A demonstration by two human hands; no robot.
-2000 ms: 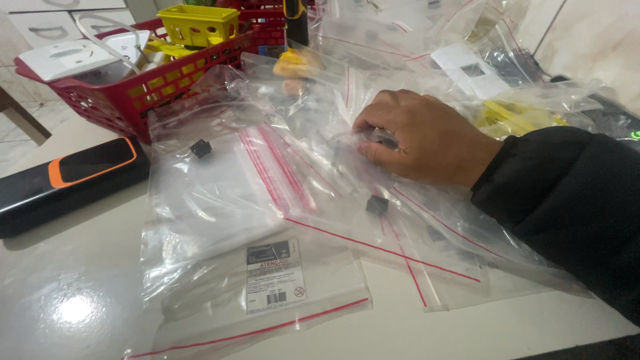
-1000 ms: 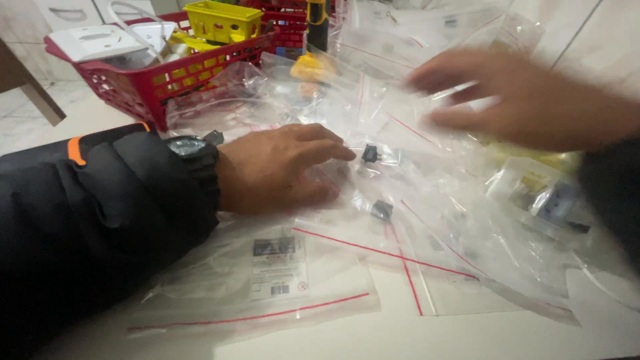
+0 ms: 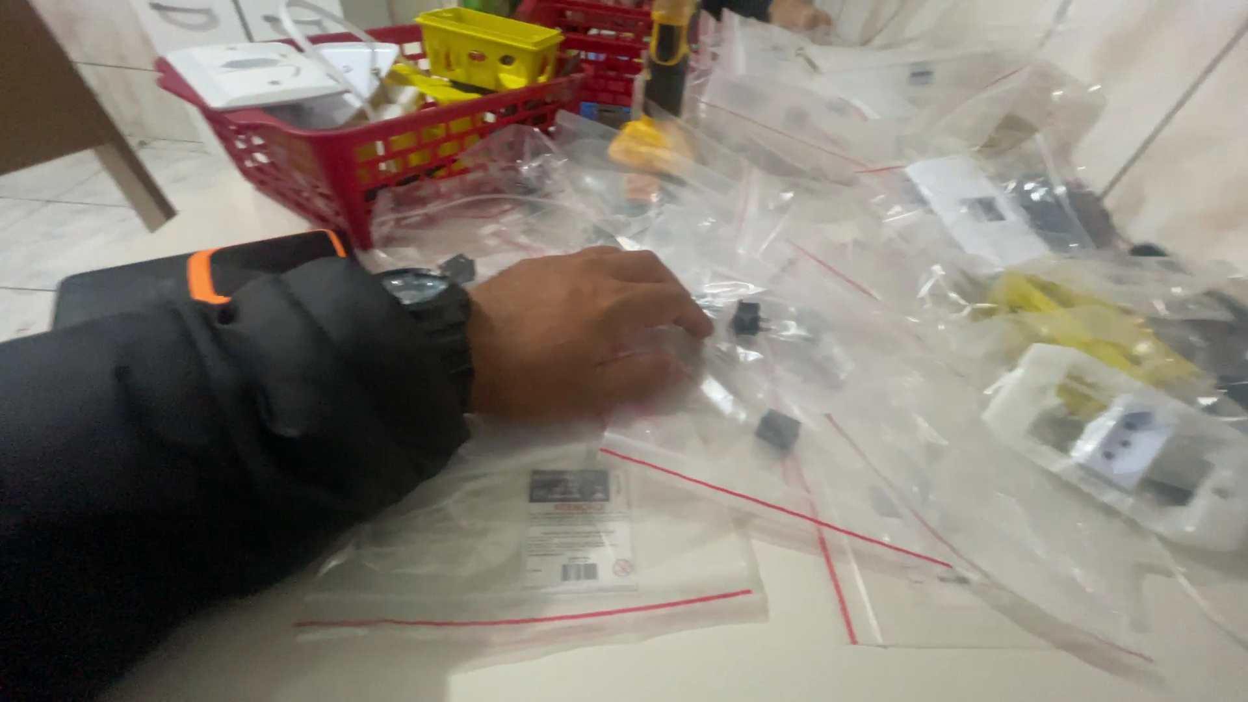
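Observation:
My left hand (image 3: 585, 331), with a wristwatch and a black sleeve, rests on a heap of clear zip bags with red seams, its fingers bent over the plastic; whether it grips any is unclear. Just past its fingertips a small black block (image 3: 748, 318) shows through a bag, and a second black block (image 3: 778, 430) lies nearer me. A flat zip bag (image 3: 448, 575) with a printed label (image 3: 580, 526) lies in front. My right hand is out of view. At the right, a white frame with a power socket (image 3: 1121, 444) sits in plastic by a yellow part (image 3: 1092, 327).
A red plastic basket (image 3: 302, 161) holds white wall plates (image 3: 249, 75) and a yellow electrical box (image 3: 487, 47). A yellow-and-black tool (image 3: 669, 58) stands beside it. A black case with an orange band (image 3: 127, 288) lies behind my left forearm. Another person's hand (image 3: 799, 15) shows at the top.
My left hand was not in view two seconds ago and now lies on the bags. My right hand, over the bags earlier, has left the view. The white socket frame now shows at the right.

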